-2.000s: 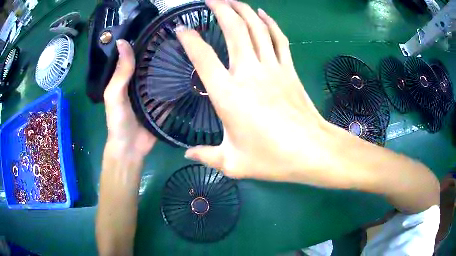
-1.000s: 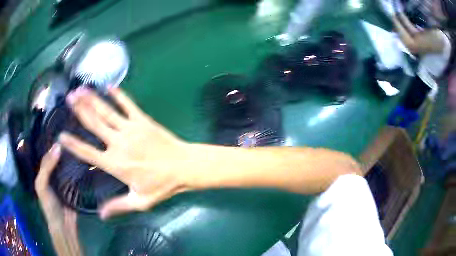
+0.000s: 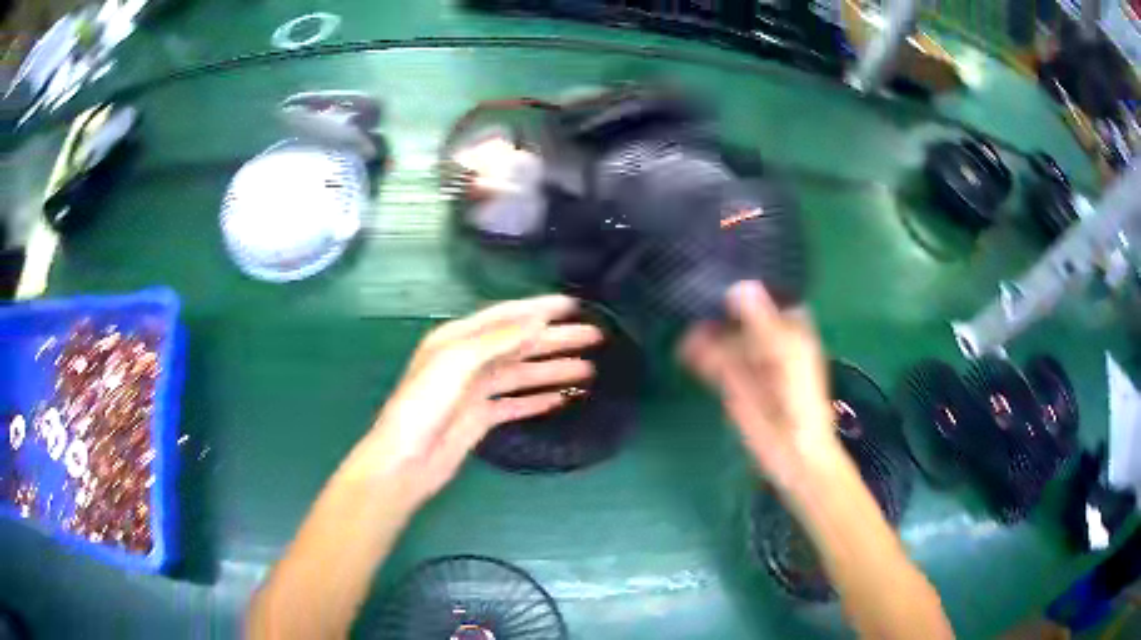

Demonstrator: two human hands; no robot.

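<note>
My left hand (image 3: 494, 375) is palm down with spread fingers over the left part of a dark round part (image 3: 563, 431) on the green bench; whether it grips it is unclear. My right hand (image 3: 766, 375) is blurred, its fingertips at the lower edge of a black fan (image 3: 732, 244) with a copper-coloured centre; whether they grip it is unclear. Further black fan parts sit behind it. An open fan (image 3: 501, 188) with pale, shiny blades stands left of them. A loose black front grille (image 3: 469, 606) lies at the bottom edge, partly cut off.
A blue bin (image 3: 173, 438) of copper-coloured rings is at left. A white fan (image 3: 294, 210) lies beyond it. Black grilles (image 3: 1001, 419) lie at right, near a slanted metal bracket (image 3: 1051, 275). More black fans (image 3: 966, 178) are at the far right. A pale ring (image 3: 307, 30) lies at the back.
The view has shifted. The black fan that was between both hands is no longer held between them. My hands are now apart, the left over a dark round part, the right at a fan's edge.
</note>
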